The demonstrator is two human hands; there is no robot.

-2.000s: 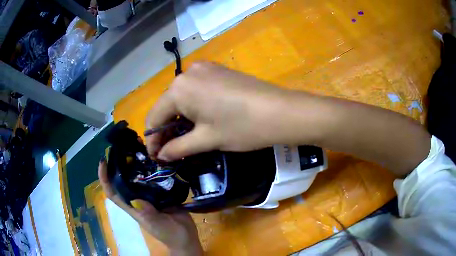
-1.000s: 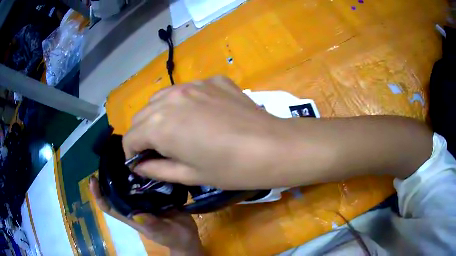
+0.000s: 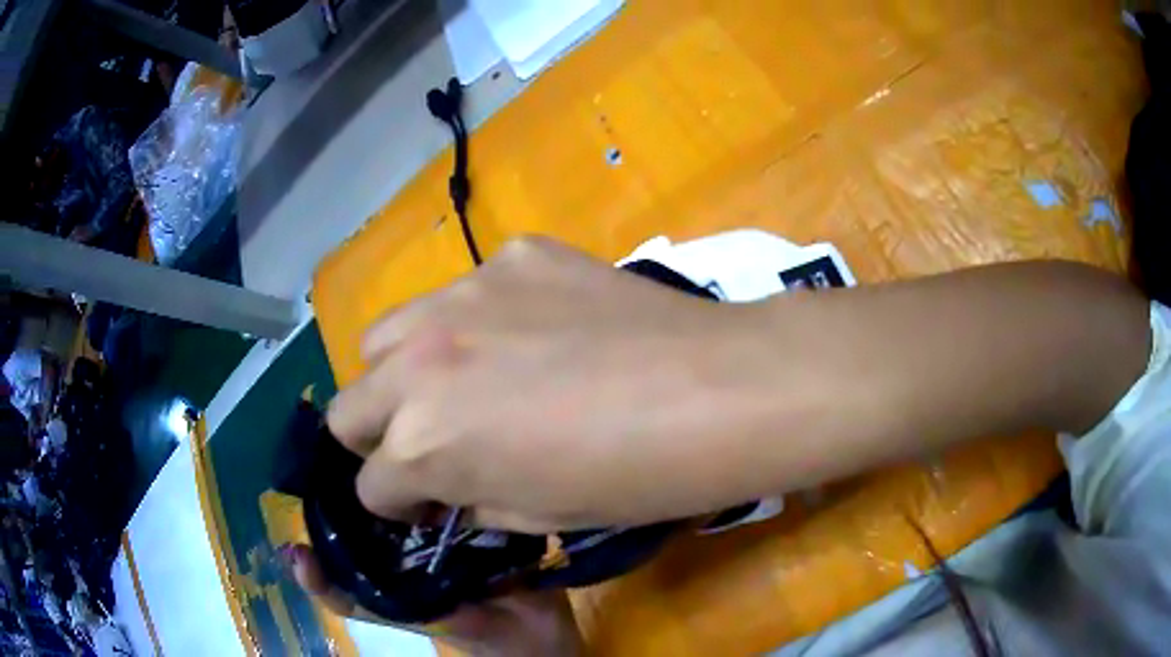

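Observation:
A black rounded head shell (image 3: 337, 533) is at the lower left, its open side up, with thin wires inside. My left hand (image 3: 514, 625) holds it from below, mostly hidden by the shell. My right hand (image 3: 494, 411) lies over the opening, its fingertips inside the shell. It is closed on a thin tool (image 3: 444, 542), whose pale end shows below the fingers. The white camera body (image 3: 738, 261) shows beyond my right wrist, with a black label; my hand and forearm hide much of it and of the joint to the shell.
A black forked cable (image 3: 459, 180) runs across the orange-yellow taped surface (image 3: 693, 141). White sheets (image 3: 539, 32) lie at the top. A grey metal frame bar (image 3: 141, 282) and a clear plastic bag (image 3: 189, 167) are at the left. A green mat (image 3: 285, 379) lies beside the shell.
My right hand has moved down over the shell opening and turned, now covering more of it. The shell sits lower, and the white body shows above my forearm instead of below it.

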